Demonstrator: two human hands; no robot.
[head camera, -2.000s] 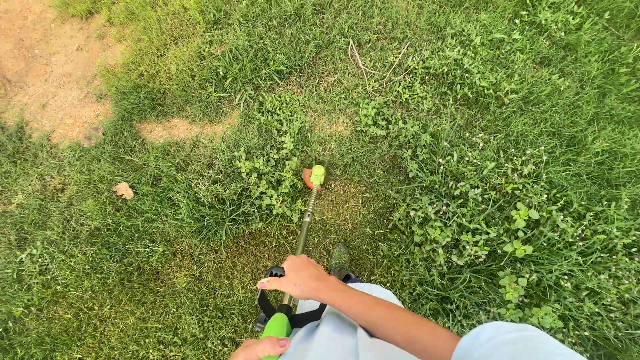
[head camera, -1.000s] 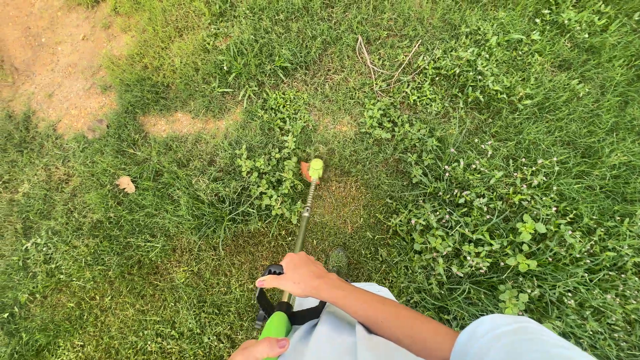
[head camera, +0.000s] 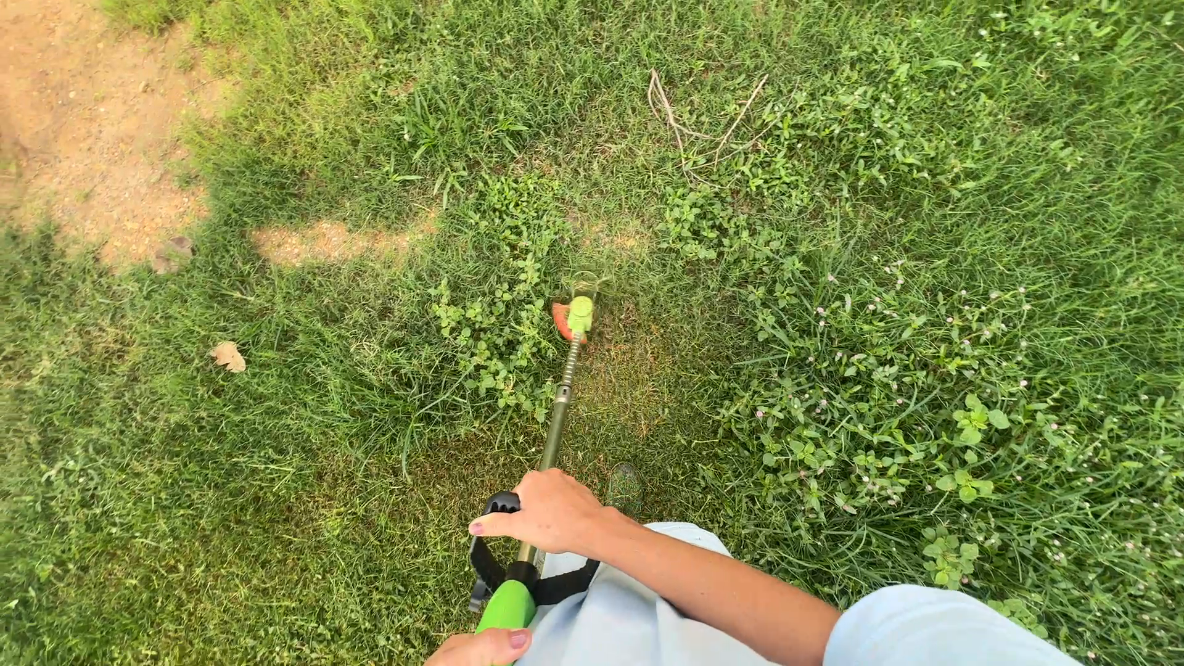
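A cordless grass trimmer reaches forward from my body, with a green head [head camera: 580, 314], an orange-red guard [head camera: 563, 320] and a dark metal shaft [head camera: 558, 425]. A faint blur around the front of the head looks like a spinning cutter. My right hand [head camera: 555, 511] is closed on the black loop handle [head camera: 502, 502] above the shaft; its fingertips are partly hidden. At the bottom edge my left hand [head camera: 481, 647] grips the green rear body [head camera: 508, 608], mostly cut off by the frame. The head is low over short grass, beside broad-leaved weeds [head camera: 499, 347].
A shoe tip [head camera: 625, 488] shows in the grass just right of the shaft. Taller grass and flowering weeds [head camera: 860, 407] cover the right side. Dry twigs [head camera: 708, 134] lie farther ahead. Bare soil [head camera: 102, 139] is at the upper left, and a dry leaf [head camera: 228, 356] lies at the left.
The trimmer head has moved slightly forward, then back a little relative to the weeds, at most a small shift. Both hands keep their hold. The shoe shows a little differently beside the shaft.
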